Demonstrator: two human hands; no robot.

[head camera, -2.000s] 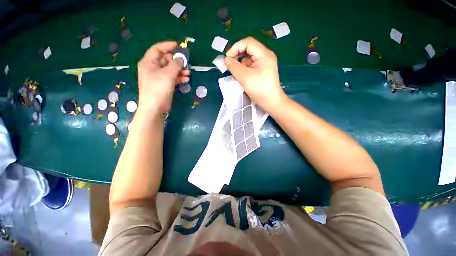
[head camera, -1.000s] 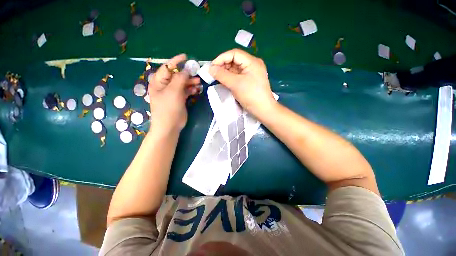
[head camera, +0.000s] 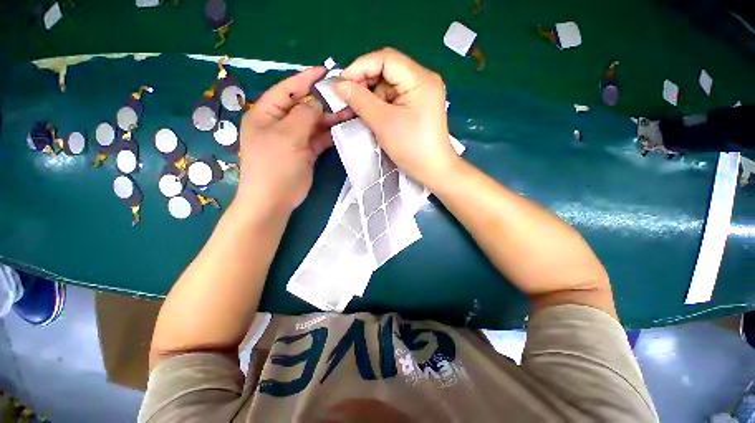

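My left hand [head camera: 286, 136] grips a small round module, mostly hidden by its fingers. My right hand [head camera: 393, 107] pinches a small whitish square sticker [head camera: 333, 93] and holds it against the module. The hands nearly touch above the top end of the sticker sheets. Several overlapping sticker sheets [head camera: 364, 206] with grey rounded squares lie between my forearms on the green padded edge. Loose round modules with pale faces and orange-gold tails, such as this one [head camera: 199, 173], lie to the left of my left hand.
Scattered modules with white squares [head camera: 459, 38] lie on the far green surface [head camera: 273, 33]. Torn pale tape [head camera: 99, 59] runs along the padded edge. A narrow white strip [head camera: 714, 227] lies at far right, near a dark arm-like shape [head camera: 704, 130]. A shoe [head camera: 40, 299] shows at lower left.
The sticker in my right hand has come onto the module in my left hand. Earlier the two were apart. The view has shifted, and far-surface parts appear in different positions.
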